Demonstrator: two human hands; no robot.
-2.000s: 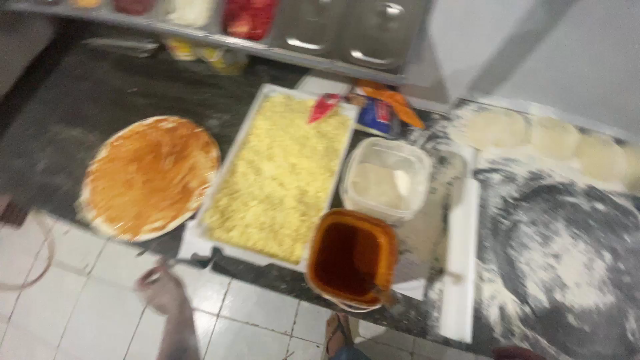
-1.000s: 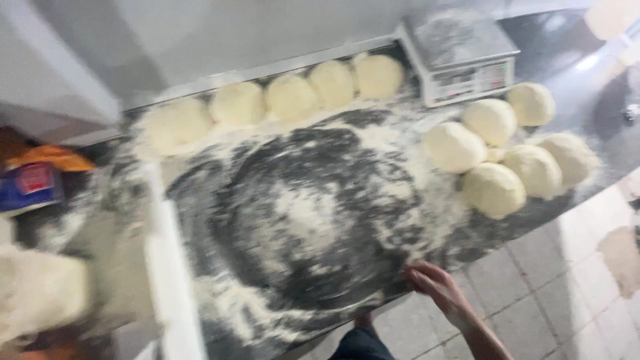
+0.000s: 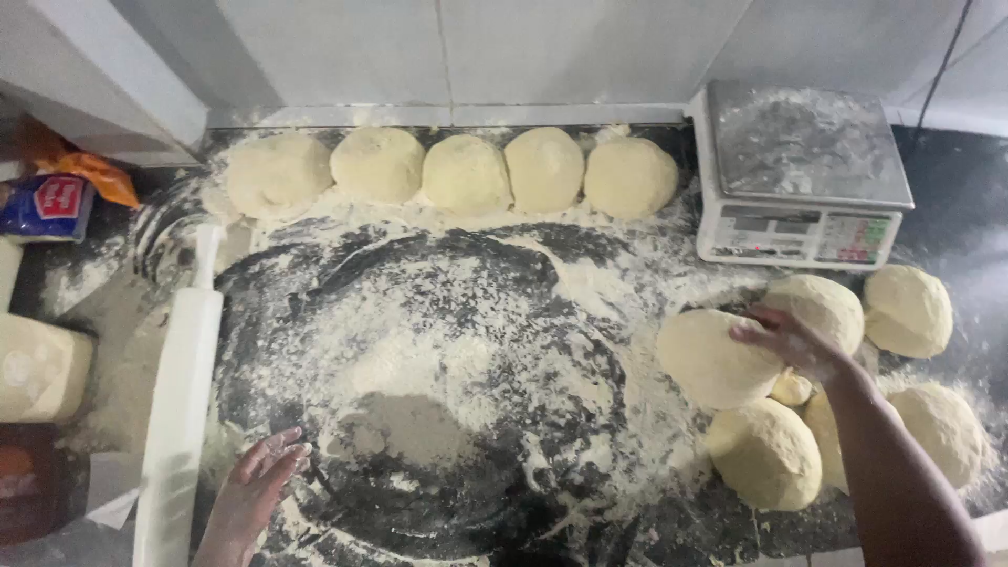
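Observation:
On the right, my right hand (image 3: 787, 339) rests on the edge of a pale dough ball (image 3: 713, 358), thumb on top and the other fingers hidden behind it. More dough balls (image 3: 764, 454) sit close around, with a small dough piece (image 3: 791, 388) among them. My left hand (image 3: 264, 472) is over the floured dark counter (image 3: 425, 496) at lower left, fingers apart and holding nothing. Just left of it lies a white rolling pin (image 3: 179, 394).
Several dough balls (image 3: 466, 175) line the wall. A digital scale (image 3: 803, 173), dusted with flour, stands at back right. At far left are a blue packet (image 3: 47, 206), an orange bag (image 3: 98, 177), a plastic tub (image 3: 39, 368) and a reddish-brown container (image 3: 31, 480).
The view has swung right, from the sauced dough and tray to the floured counter. My right hand has moved from the counter's front edge onto a dough ball. My left hand has come into view.

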